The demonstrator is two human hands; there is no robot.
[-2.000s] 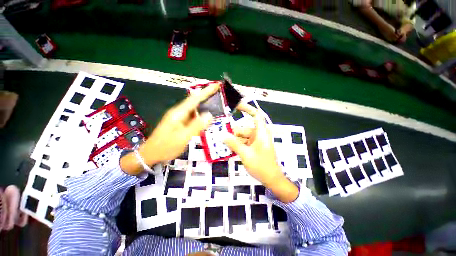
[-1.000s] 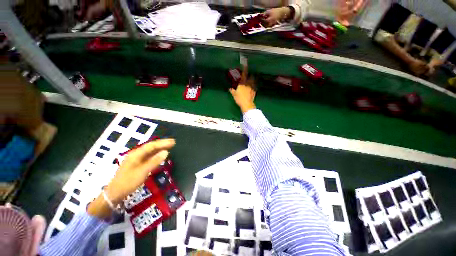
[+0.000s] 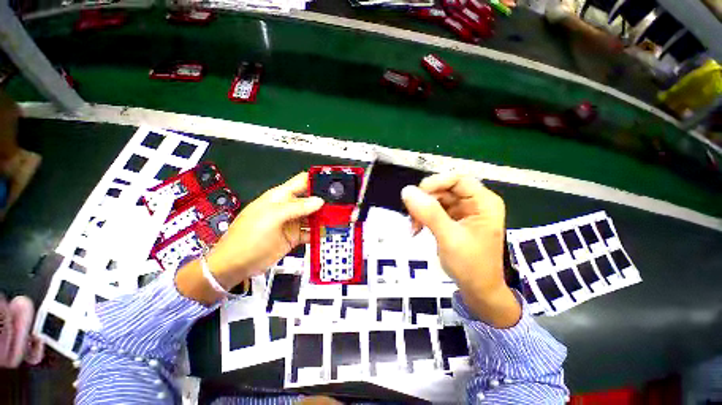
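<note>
A red phone body stands upright in view over the centre sheets, with a dark part with a round grey spot at its top and a white-and-blue keypad area below. My left hand grips it by its left edge. My right hand pinches a dark square piece with a pale left edge, just right of the phone's upper half. That edge overlaps or meets the phone's right side; whether they touch I cannot tell. White carrier sheets with black squares lie under my hands.
Several red phones lie at the left on white grid sheets. A stack of carrier sheets is at the right. Beyond the white rail, the green conveyor carries scattered red phones. A pink fan is at the left edge.
My right hand has come back from the conveyor and now holds a dark piece. My left hand has moved from the left phones to the centre and holds a phone. The view has shifted.
</note>
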